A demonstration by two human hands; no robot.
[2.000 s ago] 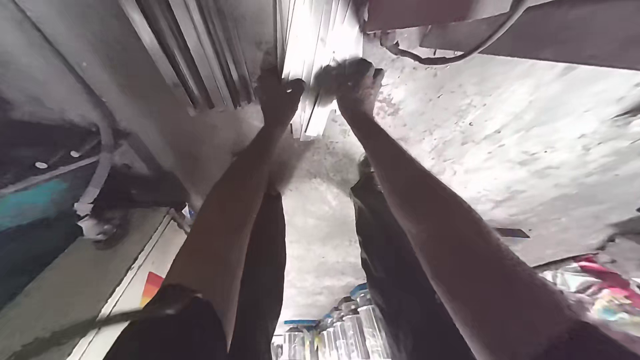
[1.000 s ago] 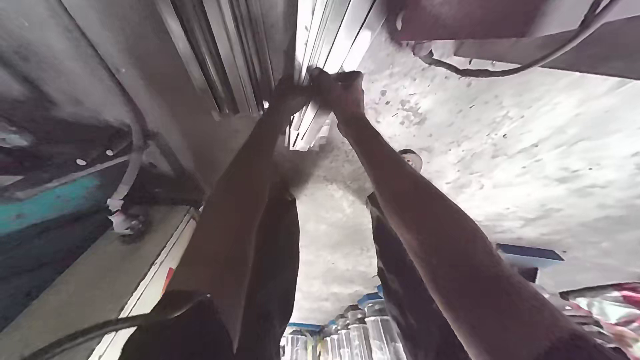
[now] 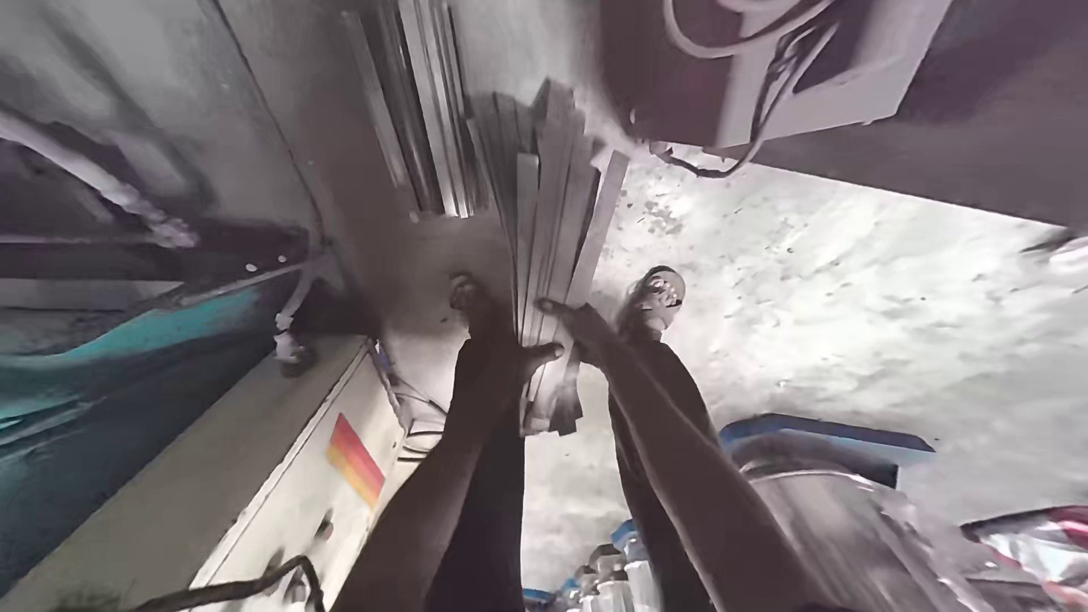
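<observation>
A bundle of long flat strips (image 3: pixel 552 204), metal by their look, lies lengthwise between my feet, with uneven ends. My left hand (image 3: pixel 527 348) grips the bundle's left side near its lower end, the thumb across the top. On the right side my right hand (image 3: pixel 582 327) clasps the same strips, its thumb lying over them and the other fingers partly hidden. Below the hands the short end of the bundle sticks out toward me. Another group of long metal profiles (image 3: pixel 433 110) lies to the upper left, apart from the held strips.
A machine housing with a cable (image 3: pixel 748 161) stands at the upper right. On the left are a pale cabinet (image 3: pixel 297 501) and a hose (image 3: pixel 293 314). Clear containers (image 3: pixel 612 578) stand at the bottom, near a large transparent one (image 3: pixel 850 518). My sandalled right foot (image 3: pixel 663 289) is on the concrete floor.
The hands were near the top of the view and are now lower, nearer my body, gripping the strips apart. More of the bundle shows beyond them. The view has shifted.
</observation>
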